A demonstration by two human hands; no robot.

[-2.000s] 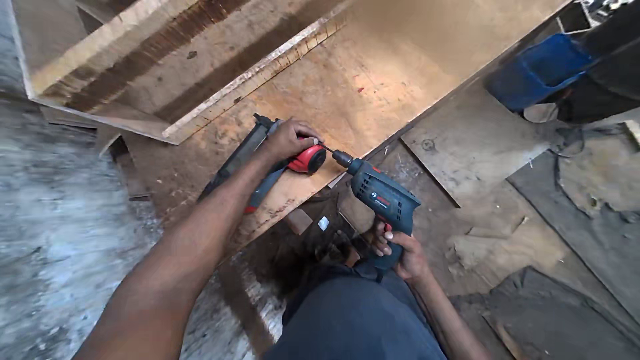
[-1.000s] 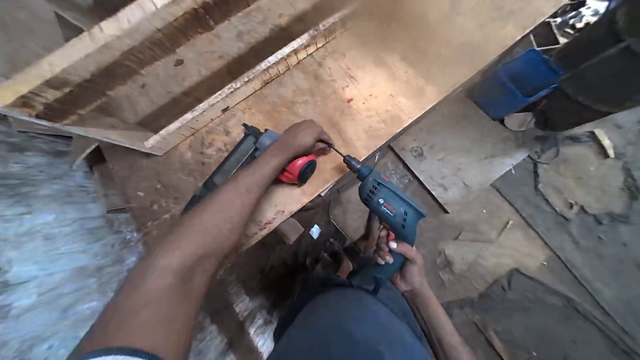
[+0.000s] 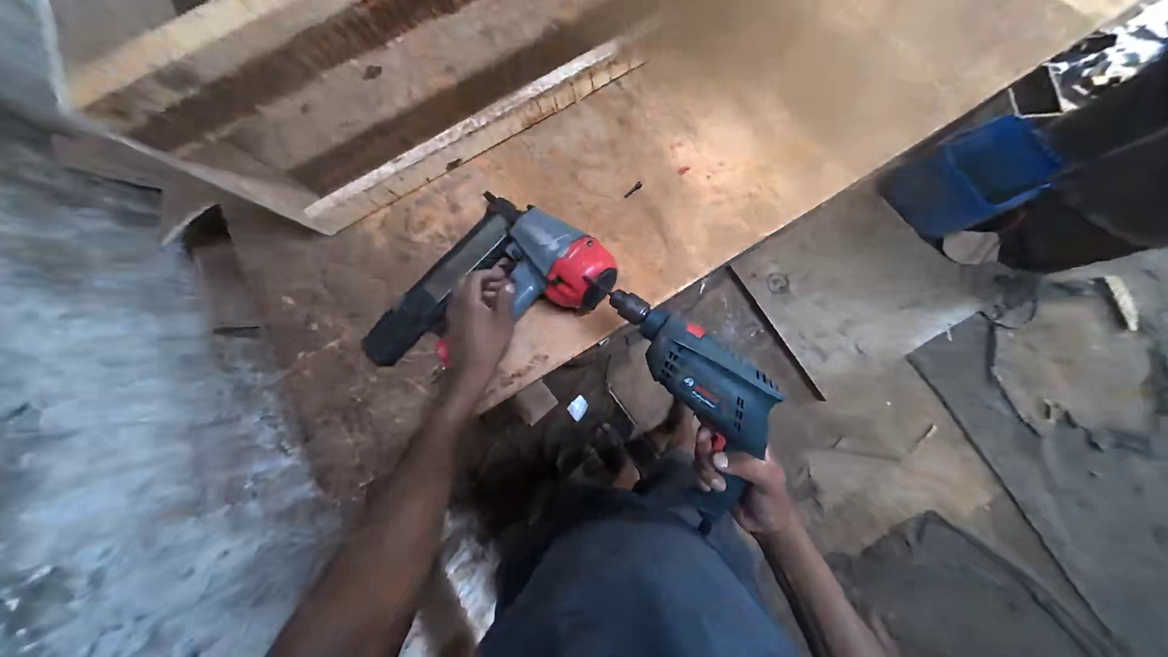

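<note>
A Bosch power drill [image 3: 716,379] is in my right hand [image 3: 748,484], its chuck pointing up and left. A red and grey nail gun [image 3: 552,255] lies on the plywood surface [image 3: 712,201]. My left hand [image 3: 484,315] is at the nail gun's handle and magazine, fingers curled; whether it grips the tool is unclear. On the plywood, beyond the nail gun, lies a small dark bit or screw [image 3: 633,189]. The drill's chuck is close to the nail gun's red end, and no long bit shows in it.
A wooden frame of boards [image 3: 474,119] stands on the plywood at the upper left. A blue plastic container [image 3: 976,173] is at the right, beside a dark object. Sheets of board [image 3: 849,274] and scraps lie on the floor. A rough pale surface [image 3: 119,392] is at the left.
My left hand has moved from near the drill's chuck to the nail gun's handle. The small dark piece now lies on the plywood. My right hand still holds the drill.
</note>
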